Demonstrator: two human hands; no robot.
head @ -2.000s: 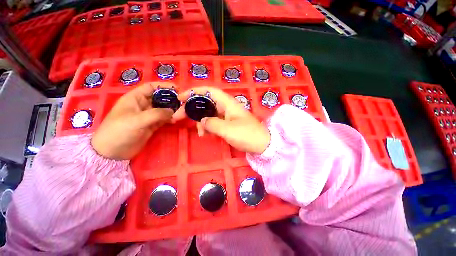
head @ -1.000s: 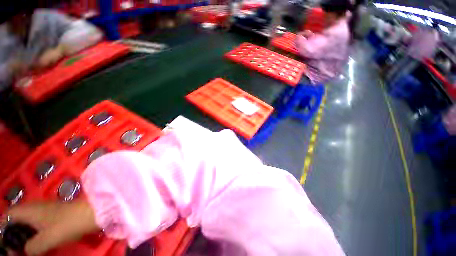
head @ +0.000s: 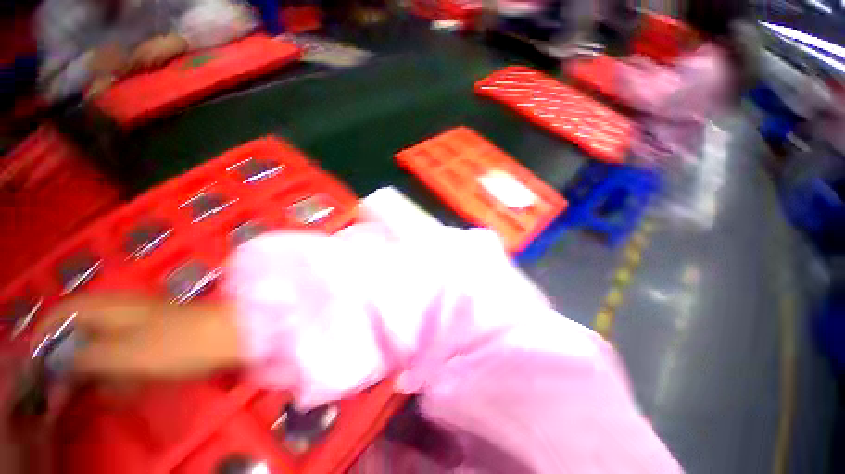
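Observation:
My right hand (head: 148, 341) is at the left of the view, blurred, over the red compartment tray (head: 278, 159). Its fingers are on a dark watch head (head: 63, 352) with a bright rim. Other watch heads, such as one near the back edge (head: 258, 170), sit in the tray pockets, showing greyish. Dark watch heads lie in the near row, one of them (head: 310, 421) in front of my sleeve. My left hand is not in view; a dark blurred shape shows at the lower left edge.
An orange-red side tray (head: 445, 157) with a pale slip (head: 507, 189) lies on the dark green bench (head: 371, 106). A filled red tray (head: 556, 109) lies beyond. A blue stool (head: 611, 199) stands right. Other people in pink (head: 681, 88) and pale clothing (head: 213, 23) sit at the bench.
The head view has swung right since two seconds ago, then slightly back left. The left hand has passed out of the picture. The right hand still has a watch head at its fingers.

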